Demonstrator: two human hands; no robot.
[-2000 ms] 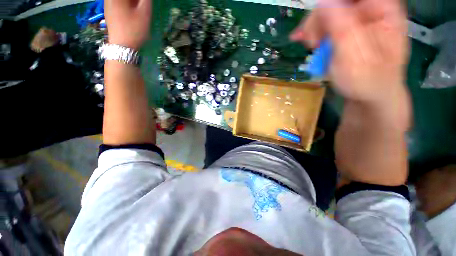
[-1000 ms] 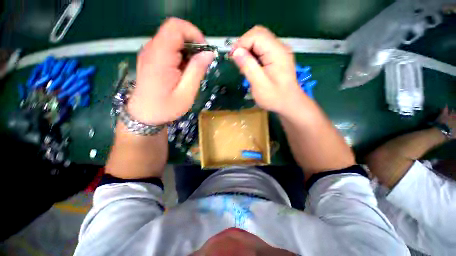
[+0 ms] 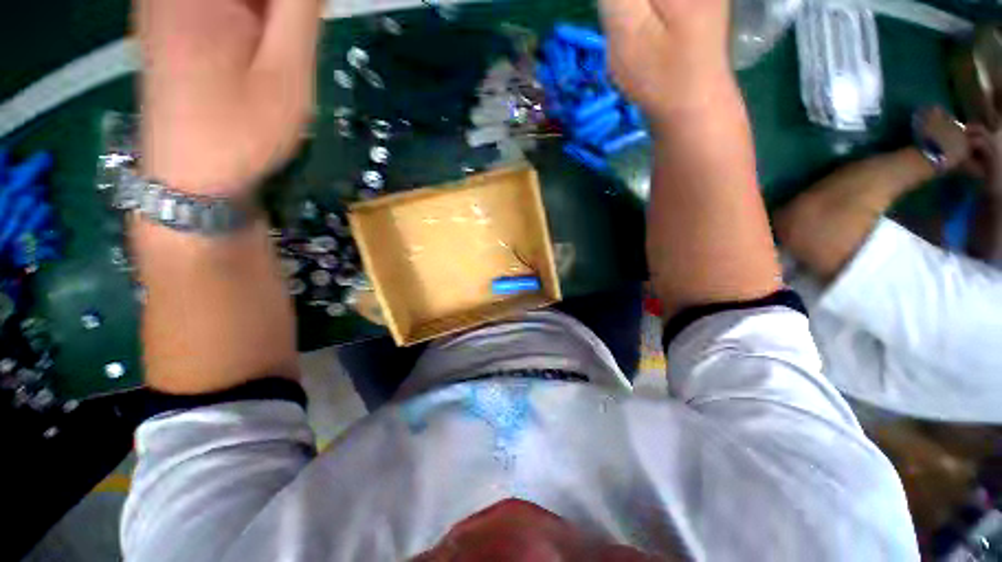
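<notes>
My left hand point(image 3: 225, 99) is at the upper left, its fingers cut off by the top edge. My right hand point(image 3: 670, 44) is at the top right of centre, also cut off at the fingertips. What either holds cannot be seen. The shallow cardboard box point(image 3: 390, 269) sits at the near bench edge, with one blue battery cell point(image 3: 515, 284) with dark leads and small pale bits inside. A pile of blue battery cells point(image 3: 588, 99) lies just left of my right hand, beside grey-silver boards point(image 3: 503, 110).
Small round discs point(image 3: 319, 263) lie left of the box. More blue cells point(image 3: 24, 209) are at the far left. White plastic housings point(image 3: 838, 66) are stacked at the upper right, near a clear bag point(image 3: 758, 27). Another person's arm point(image 3: 852, 198) reaches in at the right.
My hands were together over the bench a second ago; now they are apart and up at the frame's top. The view has shifted, showing more of the right-hand cell pile.
</notes>
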